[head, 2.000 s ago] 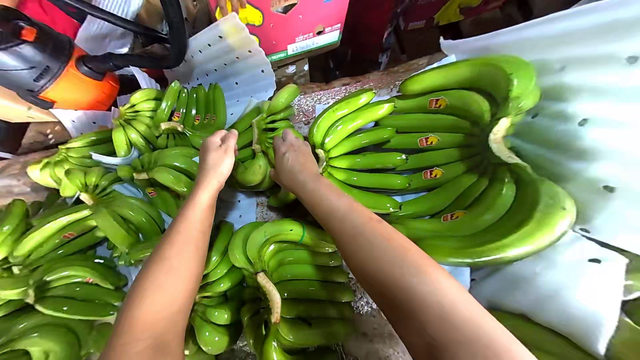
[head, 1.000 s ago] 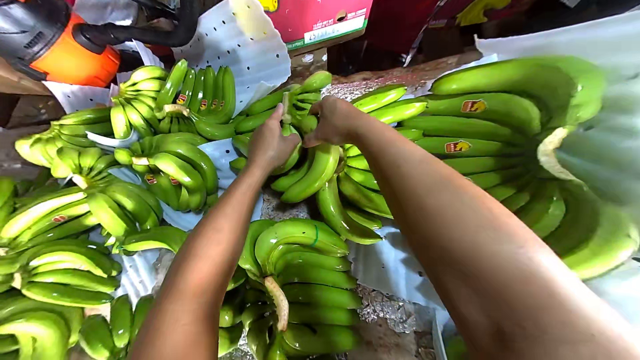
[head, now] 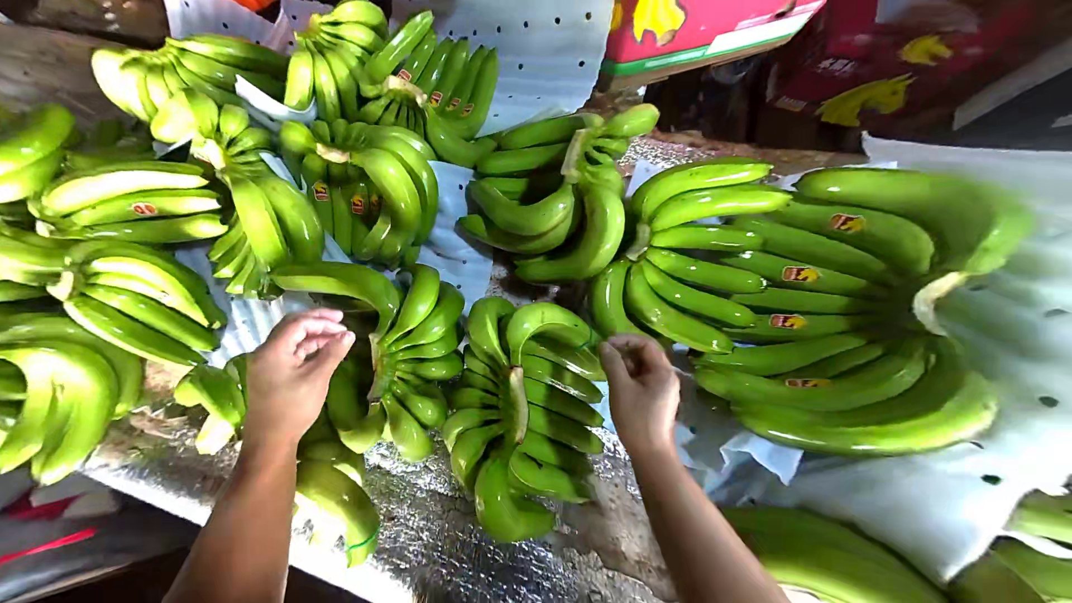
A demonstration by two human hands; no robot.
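My left hand hangs with fingers loosely curled and no object visible in it, left of a hand of green bananas. My right hand is also loosely curled, and whether it touches anything is unclear. Between them lies a banana hand with a thick pale stem. Beyond it rests another bunch, crown upward. At the right, a smaller cluster lies against a large stickered banana hand on white perforated sheeting.
Several more green banana bunches crowd the left, some on perforated sheets. A red carton stands at the top, with darker red cartons to its right. More bananas lie at the lower right.
Both my hands have let go of the bunch at the centre back and moved apart, nearer to me. The smaller cluster lies beside the large stickered hand. The view has shifted.
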